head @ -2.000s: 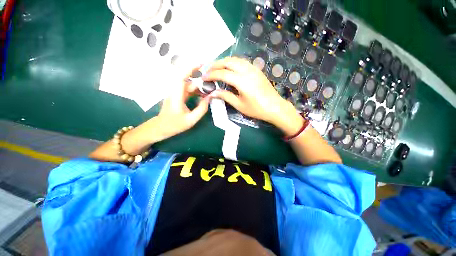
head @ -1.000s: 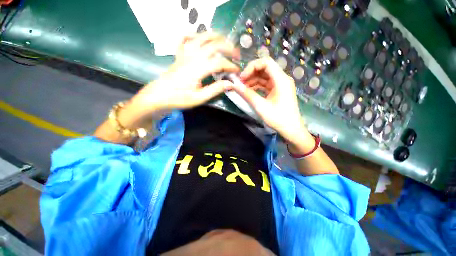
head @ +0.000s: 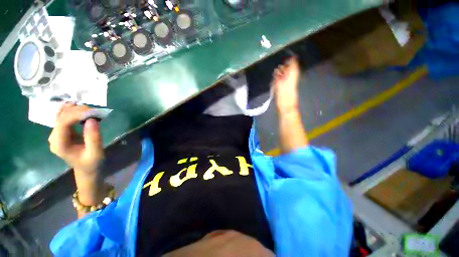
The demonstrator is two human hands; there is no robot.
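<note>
My left hand (head: 78, 135), with a beaded bracelet, is at the bench's front edge on the left. Its thumb and fingers pinch a small dark piece (head: 91, 119) with a pale, shiny flat edge; the fingers partly hide it. My right hand (head: 288, 80) is blurred, out past the bench edge above the floor. A curling white liner strip (head: 259, 109) runs from its fingers towards my lap.
The sticker roll (head: 29, 61) lies on white sheets (head: 90, 75) at the upper left. A clear tray (head: 201, 37) holds modules (head: 140, 41) with grey discs. The green bench edge slants up rightwards. A blue bin (head: 434, 158) stands at far right.
The view has swung right. My hands, together before, are now far apart: the left at the bench edge near the roll, the right out over the floor with the strip.
</note>
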